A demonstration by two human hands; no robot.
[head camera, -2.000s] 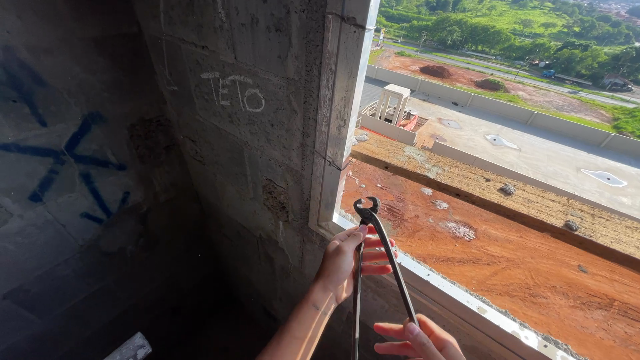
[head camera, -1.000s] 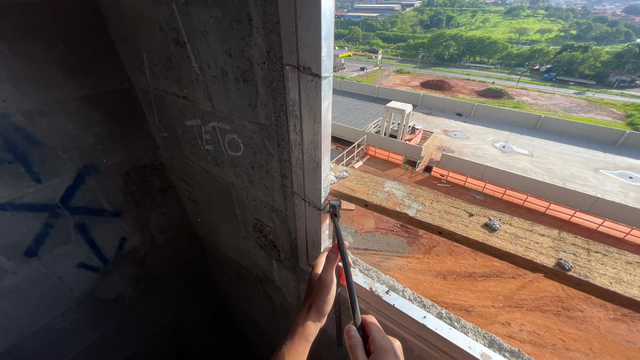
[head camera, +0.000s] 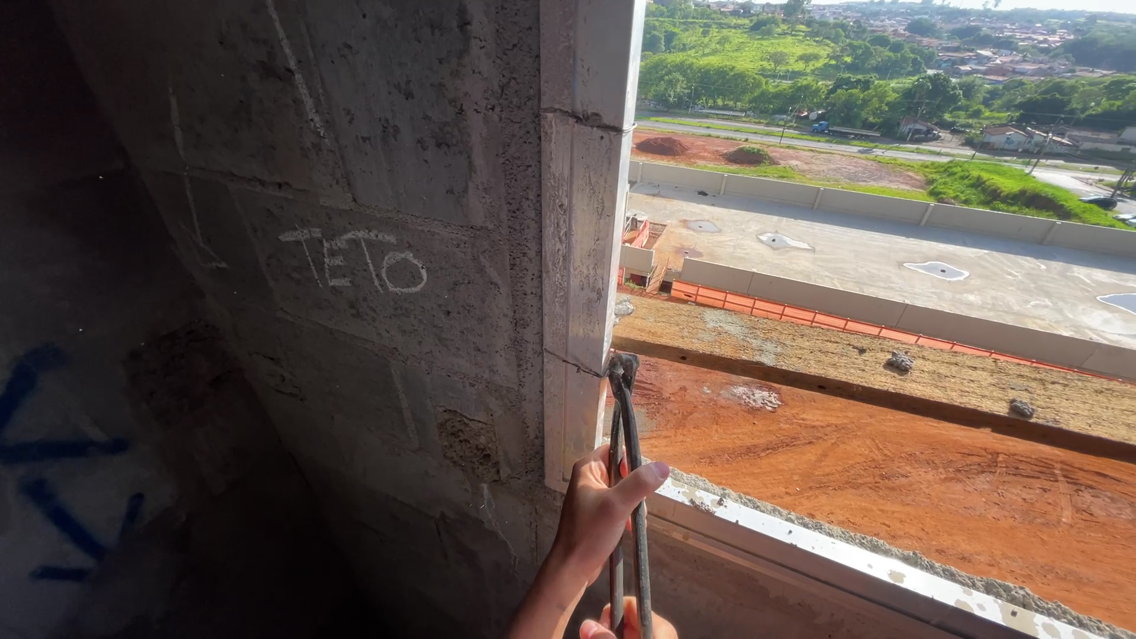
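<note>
A pair of long-handled end-cutting nippers [head camera: 632, 444] stands upright against the window frame's metal side jamb [head camera: 575, 266]. Its jaws are at a thin tie wire [head camera: 572, 362] that crosses the jamb; whether they grip it I cannot tell. My left hand [head camera: 608, 506] wraps the handles partway up, thumb across them. Low in the view, my right hand [head camera: 628, 619] is on the handle ends, partly cut off by the picture's edge. A second wire [head camera: 590, 118] crosses the jamb higher up.
A rough concrete block wall [head camera: 408, 311] with chalk writing adjoins the jamb on the left. The metal window sill [head camera: 852, 550] runs to the lower right with crumbly mortar on its outer edge. Outside, a rough ledge [head camera: 799, 346] bears loose lumps above red soil, far below.
Two seconds ago the nippers were away from the jamb with their jaws apart; now the jaws are at the wire. The right hand has come onto the handles. The view has shifted.
</note>
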